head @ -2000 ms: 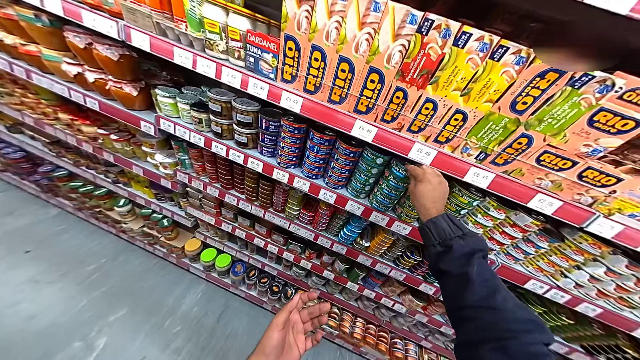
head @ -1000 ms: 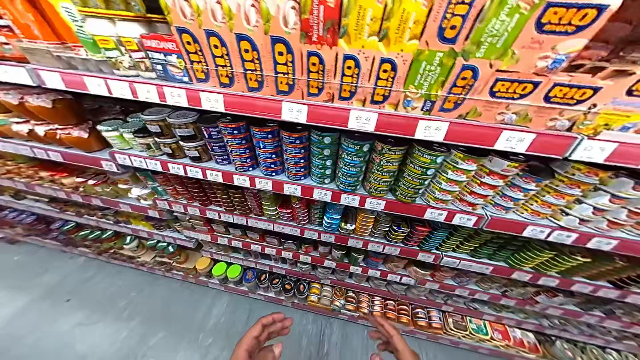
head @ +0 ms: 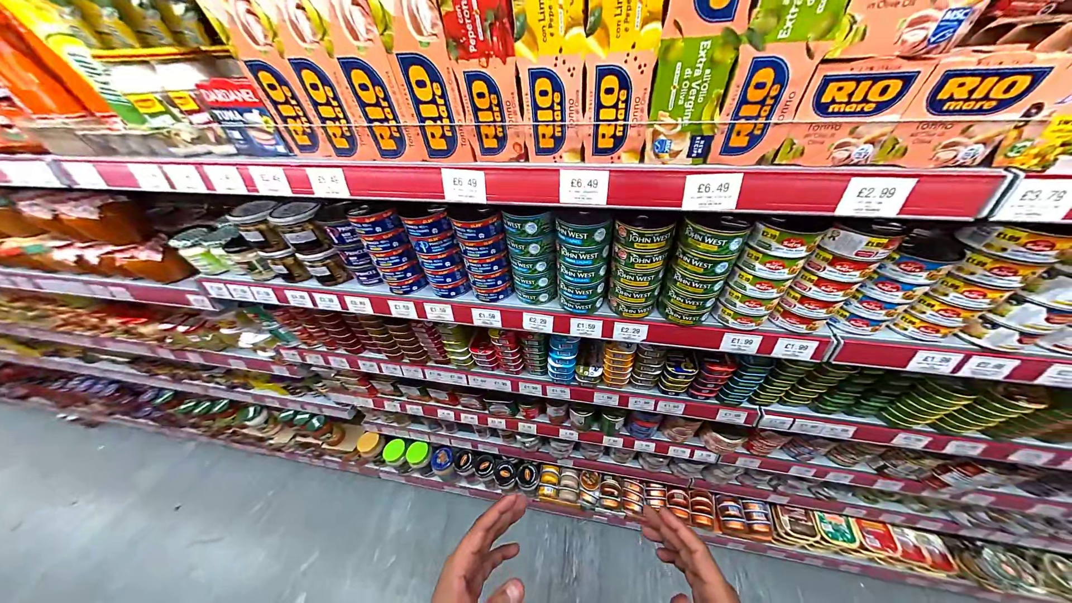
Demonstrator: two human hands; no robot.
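Note:
My left hand (head: 484,553) is at the bottom middle of the head view, fingers apart, holding nothing. Facing it, a little to the right, my right hand (head: 688,554) is empty too, its fingers spread. Both are in the air before the lowest shelf and touch nothing. Closest to the fingertips are small jars with orange contents (head: 632,496) and black-lidded jars (head: 505,471). Higher up stand stacks of John West cans (head: 584,261), blue-and-red cans (head: 432,251) and yellow-and-red cans (head: 764,272).
Rio Mare tuna boxes (head: 547,100) line the upper shelf above a red price rail (head: 519,186). Jars with cloth-like covers (head: 100,247) stand at the left, bright green-lidded jars (head: 405,453) lower down. Flat packs (head: 837,529) lie at lower right. Grey floor (head: 209,519) runs along the shelving.
My right hand, at the green can stacks two seconds ago, has come away and down beside my left hand. The view has shifted closer to the shelves.

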